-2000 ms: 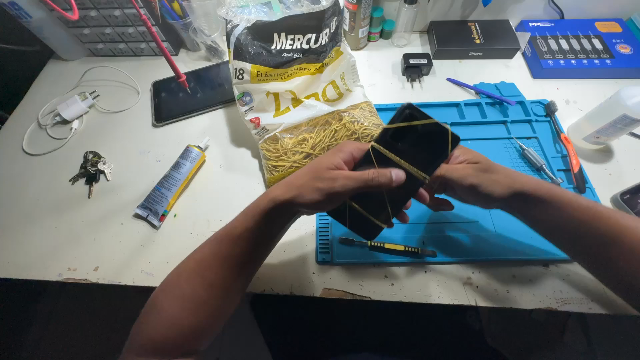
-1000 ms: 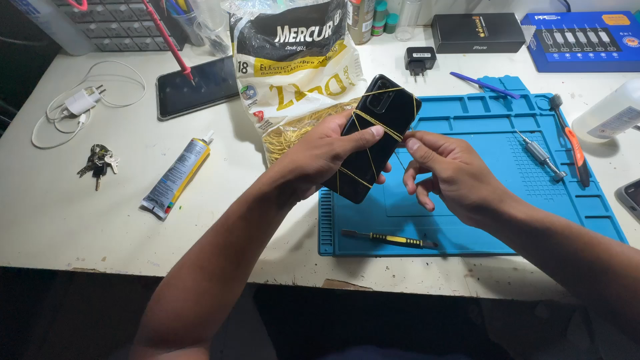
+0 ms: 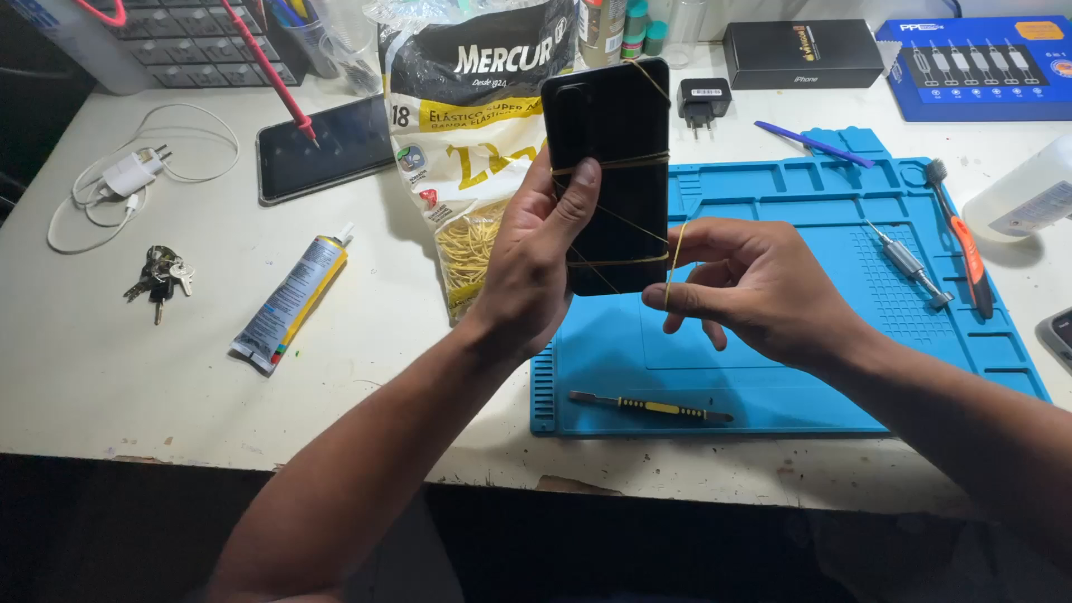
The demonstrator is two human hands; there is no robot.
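Observation:
My left hand (image 3: 540,243) grips a black smartphone (image 3: 615,201) upright, thumb across its back, with the camera module at the top left. Several yellow rubber bands run around the phone, some straight across, others slanting over its corners. Beside the phone's lower right edge, my right hand (image 3: 745,280) holds a thin rubber band (image 3: 676,260) stretched between thumb and index finger. Behind my left hand stands a Mercur plastic bag of rubber bands (image 3: 473,251). Under both hands lies a blue silicone repair mat (image 3: 603,368).
On the mat lie a metal spudger (image 3: 653,407), a precision screwdriver (image 3: 909,264), a brush (image 3: 963,239) and a blue pry tool (image 3: 812,144). Left are a glue tube (image 3: 293,301), keys (image 3: 159,280), a white charger (image 3: 132,173) and another phone (image 3: 327,151). A bottle (image 3: 1026,197) stands right.
The phone has turned from tilted to nearly upright in my left hand. My right hand, by the phone's edge before, now has a rubber band stretched between its fingers.

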